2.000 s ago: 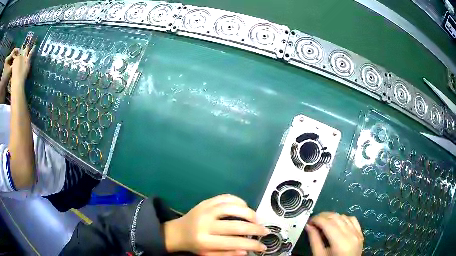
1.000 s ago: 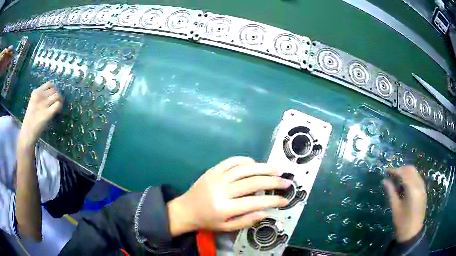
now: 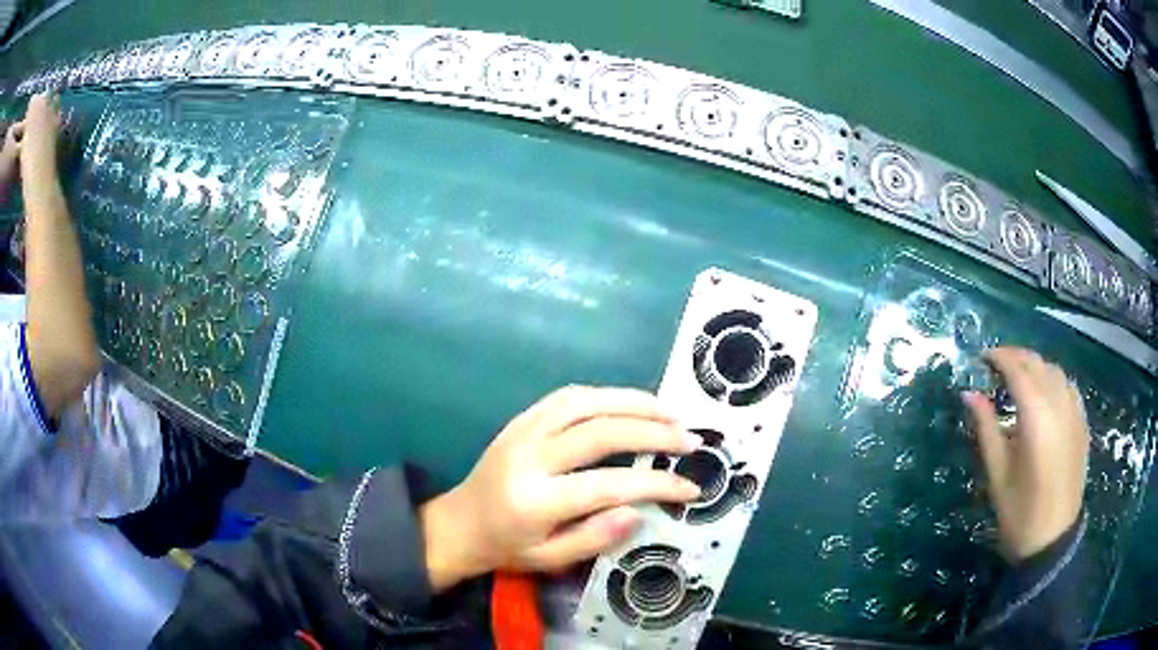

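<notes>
A silver three-hole housing [image 3: 752, 432] lies on the green surface in front of me, tilted, its three dark round cavities facing up. My left hand [image 3: 552, 489] rests over its left edge, with fingertips at the middle cavity; whether they pinch anything is hidden. My right hand [image 3: 1031, 451] is over the clear blister tray [image 3: 908, 489] at the right, thumb and fingers curled close together over its pockets. Whether a part is between the fingertips cannot be told.
A row of concentric-ring plates [image 3: 711, 112] crosses the far side. Another blister tray [image 3: 210, 241] lies at the left, beside another person's arm [image 3: 53, 279]. A pale metal strip [image 3: 1003, 64] and a small black device [image 3: 1110, 36] are at the far right.
My right hand has moved from beside the housing to over the right tray. My left fingers have gone from the near cavity to the middle one. The neighbour's arm has moved.
</notes>
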